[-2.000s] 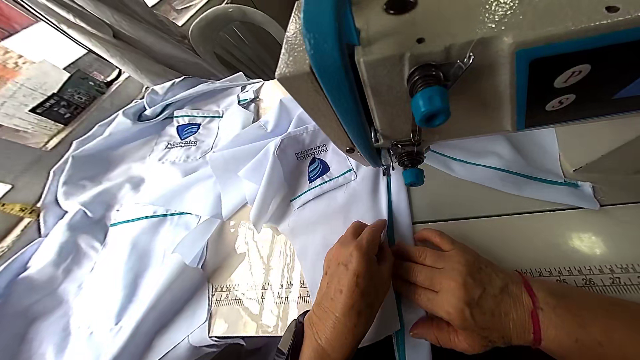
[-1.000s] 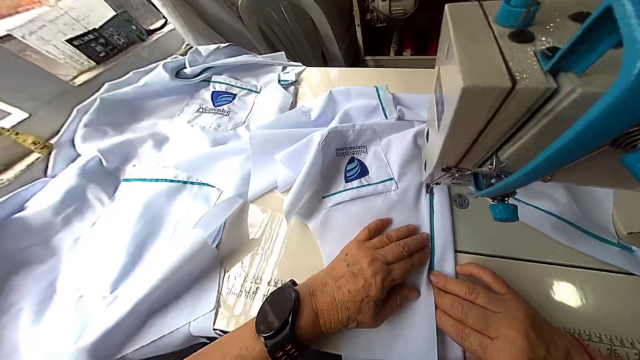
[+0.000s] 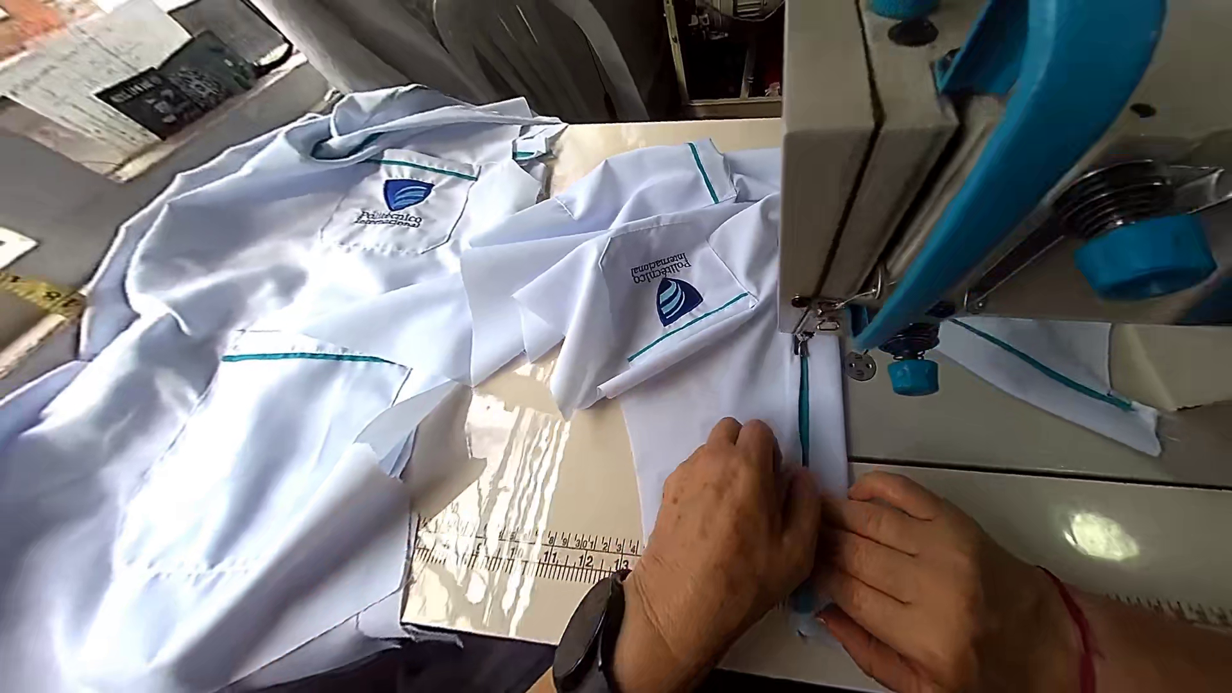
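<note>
White fabric with a teal piping strip runs under the presser foot of a sewing machine. Below the foot, my left hand presses on this cloth with bent fingers, its thumb beside the piping. My right hand lies against the cloth's right edge, fingertips close to the left thumb; its thumb is low, near the strip's end. Both hands pinch the strip between them, partly hiding it. Left of the foot, a white pocket piece bears a blue embroidered emblem and teal trim.
White garment pieces with pockets cover the table's left side. A printed ruler scale crosses the tabletop. Another white trimmed piece lies right of the foot. A grey plastic chair stands behind, and a yellow tape measure is at far left.
My left hand, spread flat on the cloth one second ago, now has its fingers bent beside the piping. The cloth under the foot has moved up, away from me. The view has shifted.
</note>
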